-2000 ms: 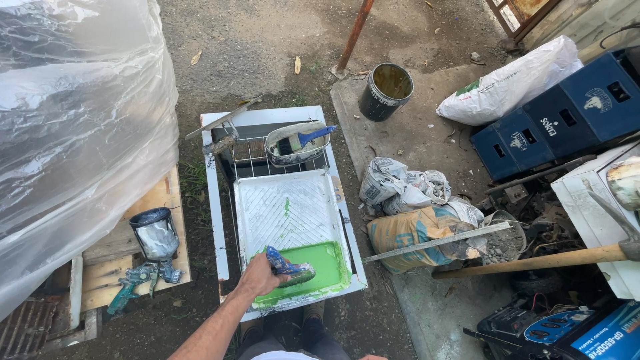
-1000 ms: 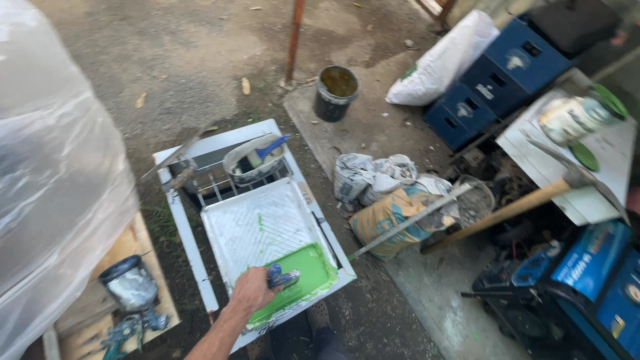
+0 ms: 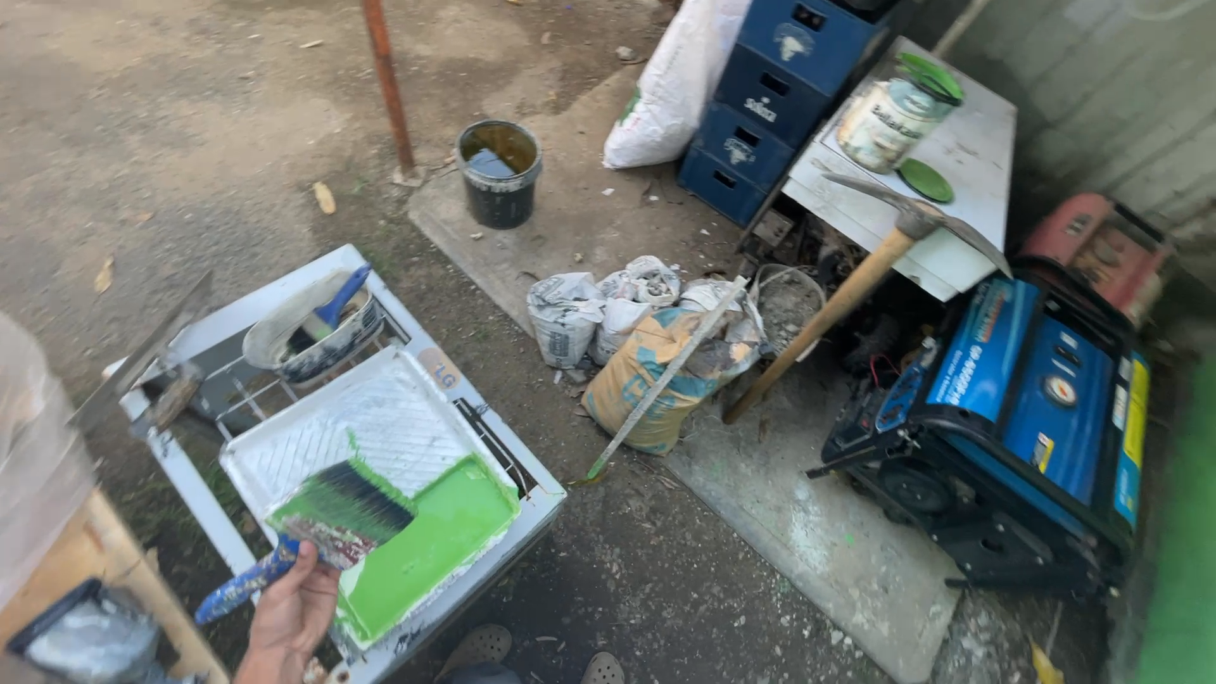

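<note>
My left hand [image 3: 293,608] grips a wide paintbrush [image 3: 328,546] near the base of its blue, paint-spattered handle. The dark bristles carry green paint and hover over or touch the white paint tray [image 3: 380,413]; which of the two is unclear. Green paint [image 3: 442,537] fills the tray's near end, and a green streak marks its ribbed slope. The tray lies on a white metal frame with wire racks [image 3: 475,404]. Behind it an oval tub [image 3: 285,351] holds a smaller brush with a blue handle [image 3: 342,296]. My right hand is out of view.
A black bucket of liquid [image 3: 499,185] stands on the ground. Paper sacks [image 3: 641,366], a leaning strip and a pickaxe [image 3: 826,318] are at centre. Blue crates [image 3: 750,123], a paint can on a white cabinet [image 3: 888,123] and a blue generator [image 3: 1026,408] stand right. Plastic sheeting [image 3: 38,446] hangs left.
The brush is now tilted, with its handle toward the lower left and its green-coated bristles showing. The view has swung to the right, bringing the whole generator into sight.
</note>
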